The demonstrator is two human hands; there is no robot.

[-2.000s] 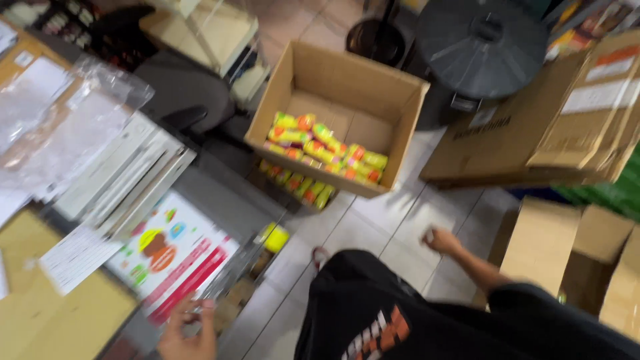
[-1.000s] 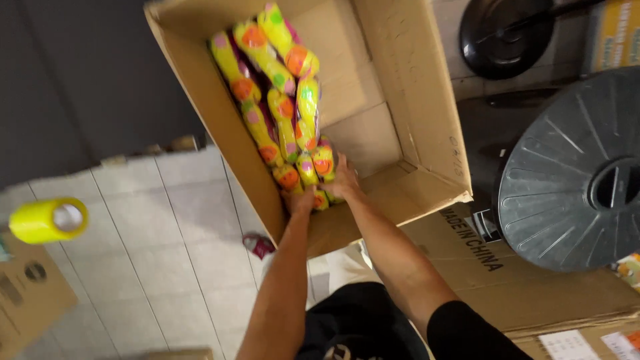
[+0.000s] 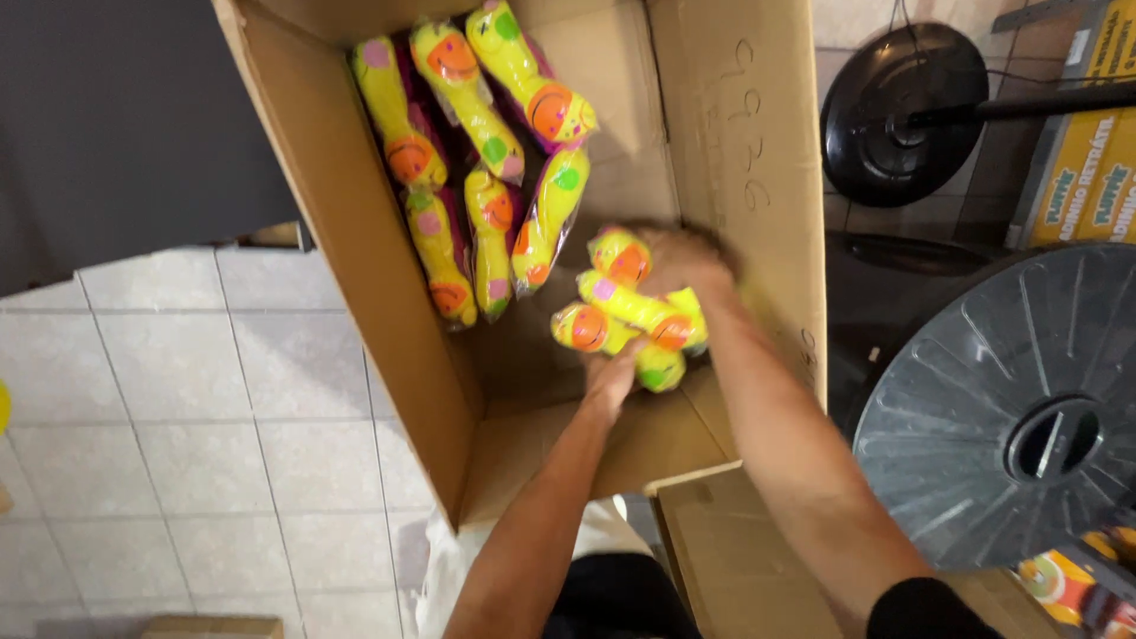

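An open cardboard box (image 3: 754, 231) holds several yellow, plastic-wrapped soft items (image 3: 488, 213) with orange smiling faces and pink and green dots, lying in two rows at its left side. Nearer the box's front, my left hand (image 3: 612, 368) grips a loose bunch of the same wrapped items (image 3: 635, 311) from below left. My right hand (image 3: 679, 262) is at the bunch's upper right side, blurred, its fingers partly hidden behind the items. Both forearms reach over the box's near wall.
Right of the box stand a ribbed dark plastic lid (image 3: 958, 444) and a round black base with a pole (image 3: 896, 115). A dark tabletop (image 3: 133, 133) lies at the upper left, above the tiled floor (image 3: 302, 461). Another cardboard box (image 3: 737, 550) is below the right forearm.
Both hands, earlier on the wrapped items at the near end of the rows, have moved right inside the box with a bunch of them. The bunch now lies apart from the rows.
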